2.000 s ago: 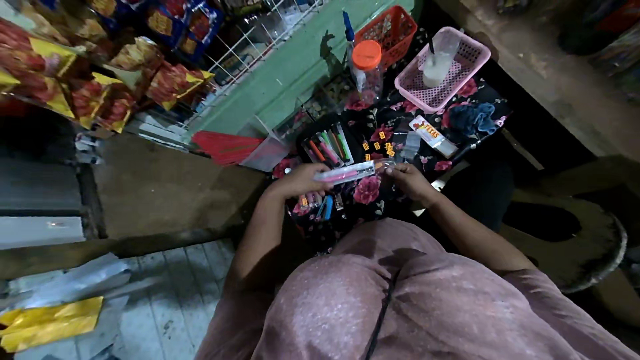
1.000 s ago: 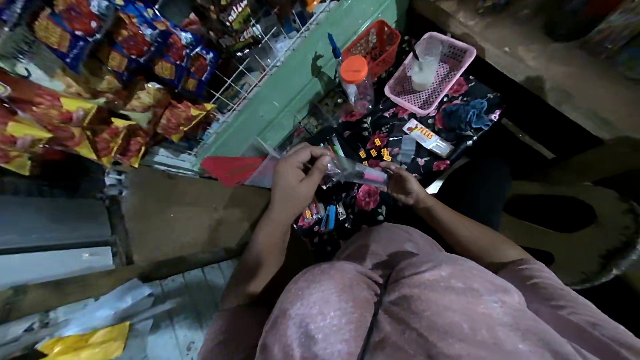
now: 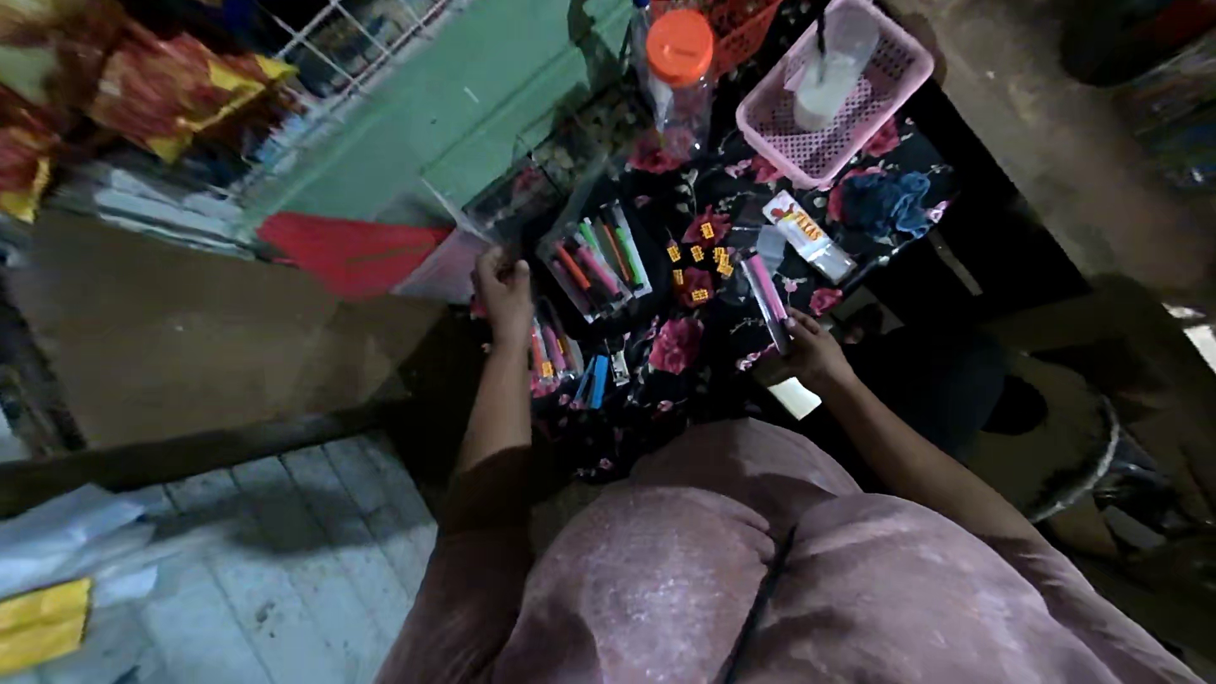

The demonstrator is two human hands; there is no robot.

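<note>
My right hand grips a pink pen-like item in a clear wrapper by its lower end, over the floral cloth. At the left side of the cloth, my left hand is raised beside a clear plastic bag; whether its fingers pinch the plastic cannot be told. Between the hands lie wrapped orange, pink and green pen-like items on something dark. Several small yellow-orange stickers or tags are scattered to their right. Nearer my body lie more wrapped items and a blue object.
A clear jar with an orange lid, a red basket and a pink basket holding a cup stand at the back. A white packet and a dark blue cloth lie right. A red object sits left.
My hands were together around a clear-wrapped item; now they are apart. My left hand has moved left, away from it, and my right hand keeps the wrapped pink item. The view has moved closer.
</note>
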